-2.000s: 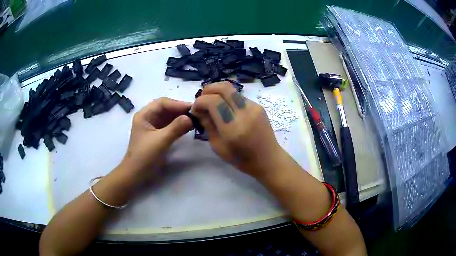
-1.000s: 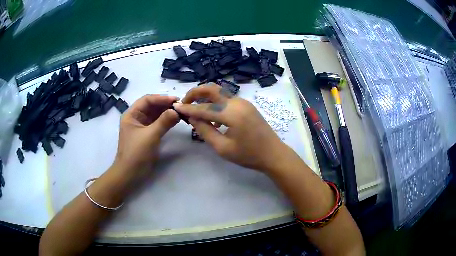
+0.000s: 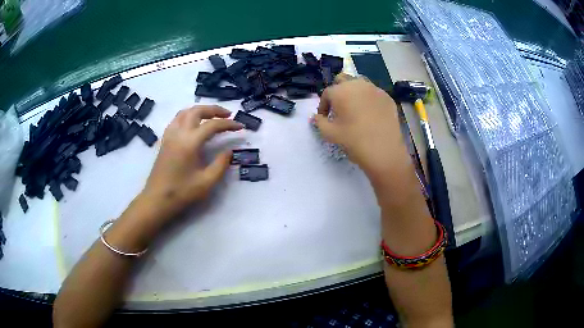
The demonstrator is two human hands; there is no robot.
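My left hand [image 3: 189,150] is at the centre-left with thumb and fingers apart. Its thumb tip is beside a black housing [image 3: 246,156] on the white sheet. A second black housing [image 3: 254,172] lies just below, and another [image 3: 247,120] lies by my left fingertips. My right hand [image 3: 351,115] is over the scatter of tiny pale inserts [image 3: 334,152] and hides part of it. Its fingers are bent together; whether they pinch an insert cannot be seen. A pile of black housings [image 3: 269,73] lies behind the hands.
A larger pile of black housings [image 3: 64,138] lies at left, beside a clear plastic bag [image 3: 8,144]. At right are a hammer [image 3: 434,150], a tan-grey board [image 3: 410,61], a dark strip [image 3: 370,66] and stacked clear trays [image 3: 499,122]. My right arm mostly covers the screwdriver.
My hands have moved apart. The black piece is no longer held between them. My left hand has opened over the sheet, and my right hand has moved right to the pale inserts.
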